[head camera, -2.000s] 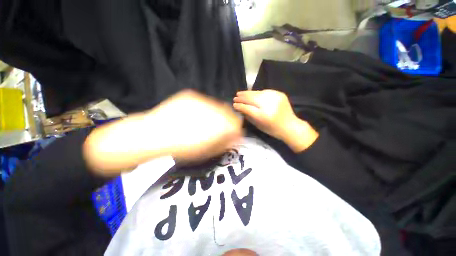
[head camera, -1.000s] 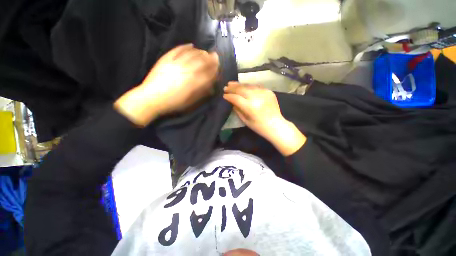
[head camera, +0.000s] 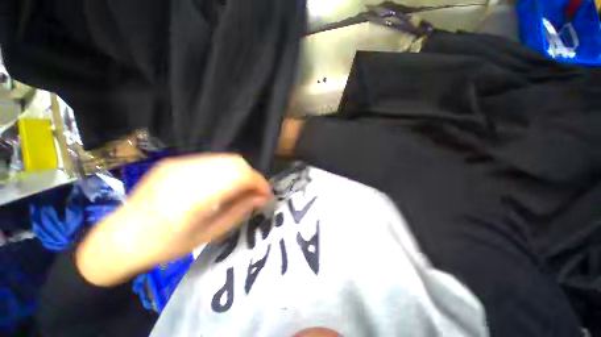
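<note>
The black garment piece (head camera: 224, 79) hangs in folds from the top left down to the wearer's front. My left hand (head camera: 181, 214) is blurred below its lower edge, over the pale apron, with the fingertips drawn together; whether they pinch any cloth is unclear. My right hand (head camera: 288, 136) shows only as a small strip of skin between the garment's right edge and the black sleeve; its fingers are hidden. The needle and presser foot are not in view.
The cream machine bed (head camera: 333, 62) bears dark snips (head camera: 399, 20). More black cloth (head camera: 461, 99) spreads at right, below a blue bin (head camera: 560, 39). A yellow holder (head camera: 38, 145) stands at left. A blue crate (head camera: 168, 283) and blue cloth (head camera: 56, 227) lie lower left.
The view has shifted, so the needle area has left the frame. My left hand has moved down and left, off the cloth near the needle. My right hand has dropped and become mostly hidden.
</note>
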